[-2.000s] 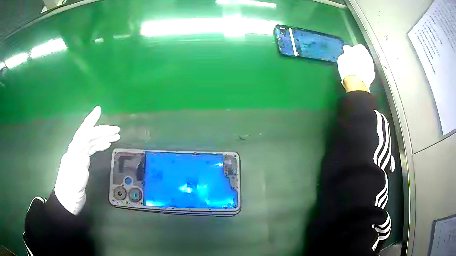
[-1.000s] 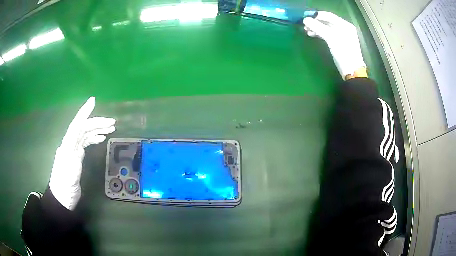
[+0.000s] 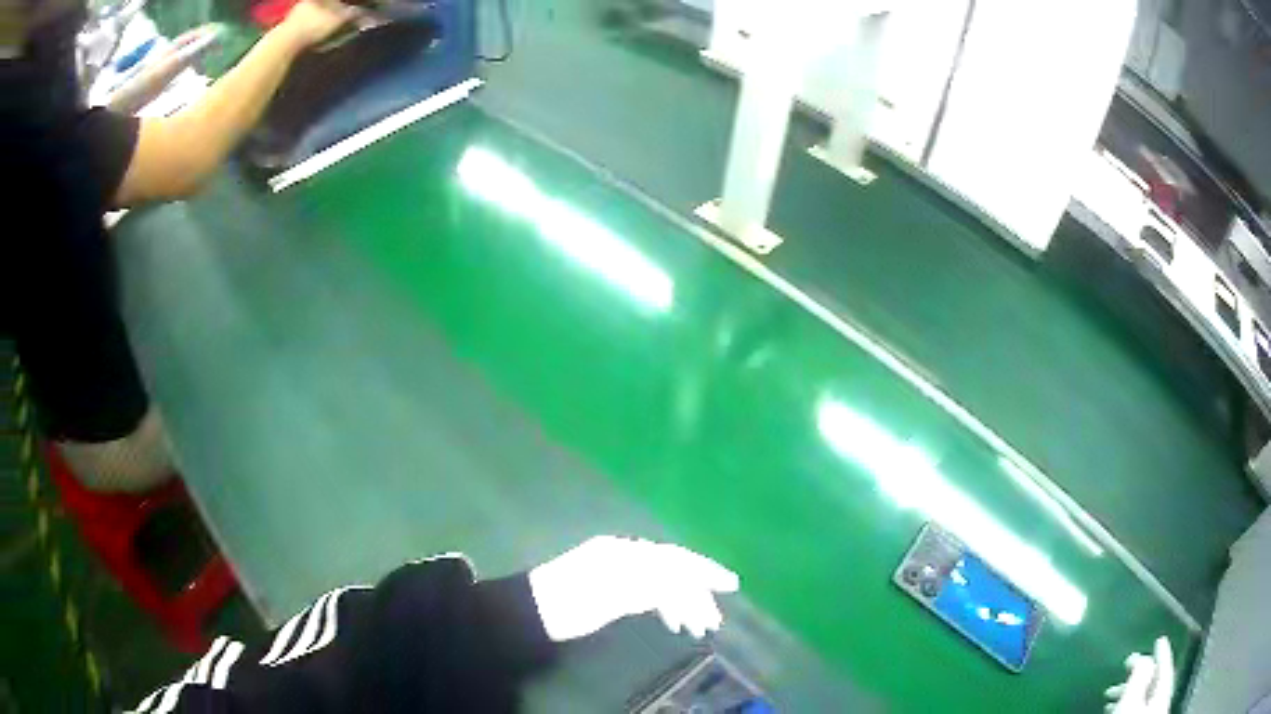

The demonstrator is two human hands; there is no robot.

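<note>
A phone unit [image 3: 972, 597] with a blue face and camera rings at its left end lies on the bright green belt [image 3: 613, 377] at the lower right. Another phone unit [image 3: 711, 689] lies on the duller green work surface [image 3: 335, 405], cut off by the bottom edge. My left hand [image 3: 634, 583], in a white glove, is just above and left of it, empty, its fingers partly spread. My right hand [image 3: 1146, 681], also in a white glove, is cut off at the lower right corner, to the right of the belt phone and apart from it.
A seated person in dark clothes [image 3: 63, 237] is at the upper left on a red stool [image 3: 140, 551], arms over the work surface. A white bar [image 3: 376, 135] crosses the belt near them. White posts [image 3: 754, 154] and a pale cabinet [image 3: 1025, 119] stand beyond the belt's edge.
The view has swung left and up, bringing the neighbouring person into sight. The phone on the mat now shows only at the bottom edge. My right hand is no longer touching a phone.
</note>
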